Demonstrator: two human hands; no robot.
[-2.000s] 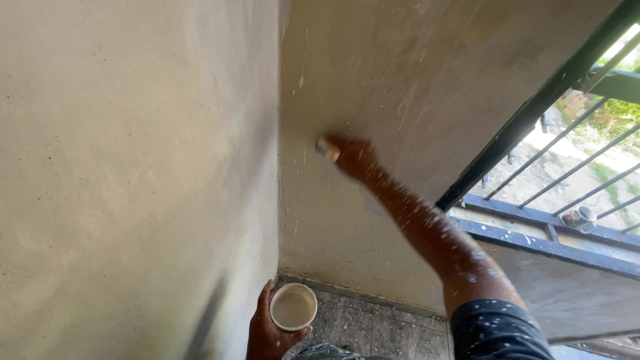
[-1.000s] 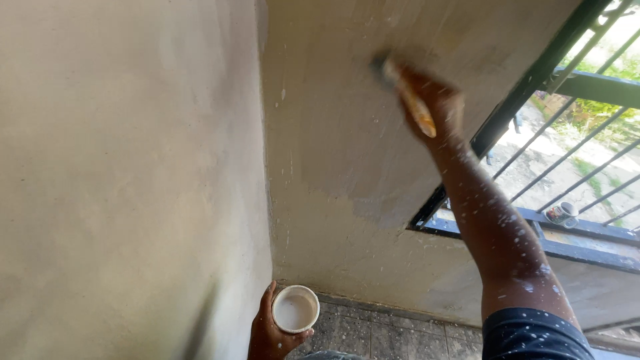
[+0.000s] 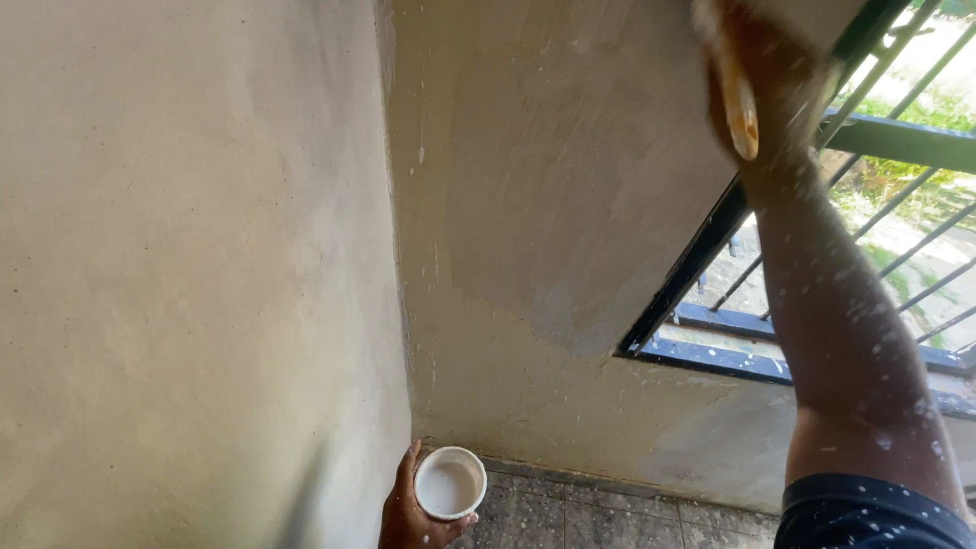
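My right hand (image 3: 785, 91), blurred, is raised at the upper right against the wall beside the window. It grips a paintbrush (image 3: 740, 114) by its orange-brown handle, and the bristles are blurred near the top edge. White specks dot the forearm and dark sleeve. Low in the view, my left hand (image 3: 415, 511) is wrapped around a white plastic tub (image 3: 451, 483) holding whitish paint. The far wall (image 3: 549, 191) shows brush streaks, white drips and a greyer patch near the window's lower corner.
A plain wall (image 3: 198, 267) rises close on the left and meets the far wall in a corner. A dark metal window frame (image 3: 709, 358) with bars is at the right. Paint-spotted floor tiles (image 3: 610, 515) lie below.
My right hand with the brush has moved up and to the right along the wall, from near the corner to beside the window. My left hand still holds the tub low down.
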